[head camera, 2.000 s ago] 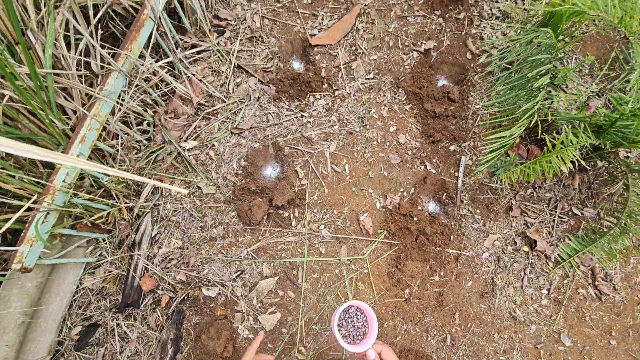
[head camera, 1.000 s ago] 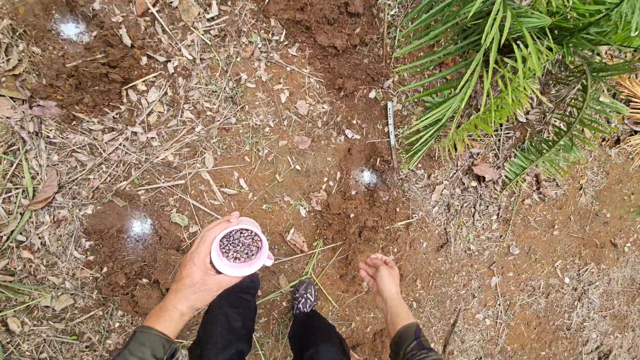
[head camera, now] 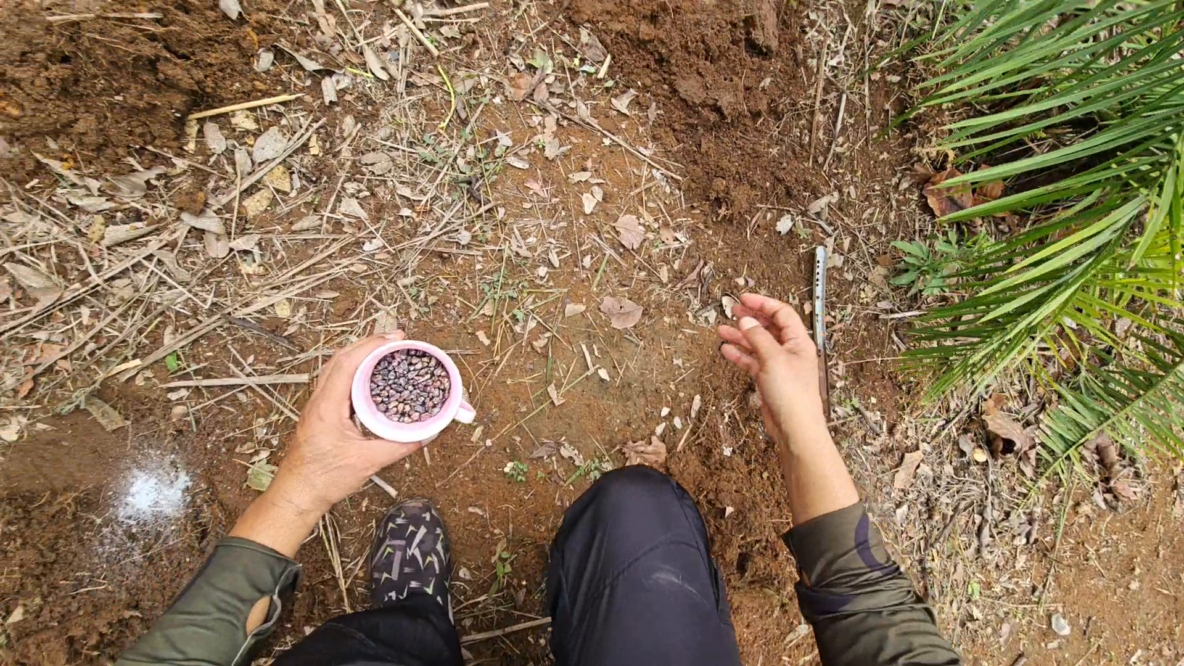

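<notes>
My left hand (head camera: 338, 430) is wrapped around a pink-and-white cup (head camera: 462, 413) with a small handle on its right side. Dark, speckled seeds (head camera: 410, 385) fill much of the cup. My right hand (head camera: 768, 351) is over the brown soil at the right, thumb and fingers bent close together; whether anything small is between them cannot be made out. A patch of white powder (head camera: 153, 493) lies on the dug soil at the lower left, below and left of the cup.
A narrow metal strip with holes (head camera: 820, 296) lies just right of my right hand. Green fronds (head camera: 1091, 203) spread at the right. Dry leaves and straw (head camera: 268, 268) litter the ground. My patterned shoe (head camera: 411, 555) and dark-trousered knee (head camera: 638, 564) are at the bottom.
The view has shifted over the ground. Both hands now show fully with the forearms; two seconds ago only fingertips showed at the bottom edge. The cup remains in my left hand.
</notes>
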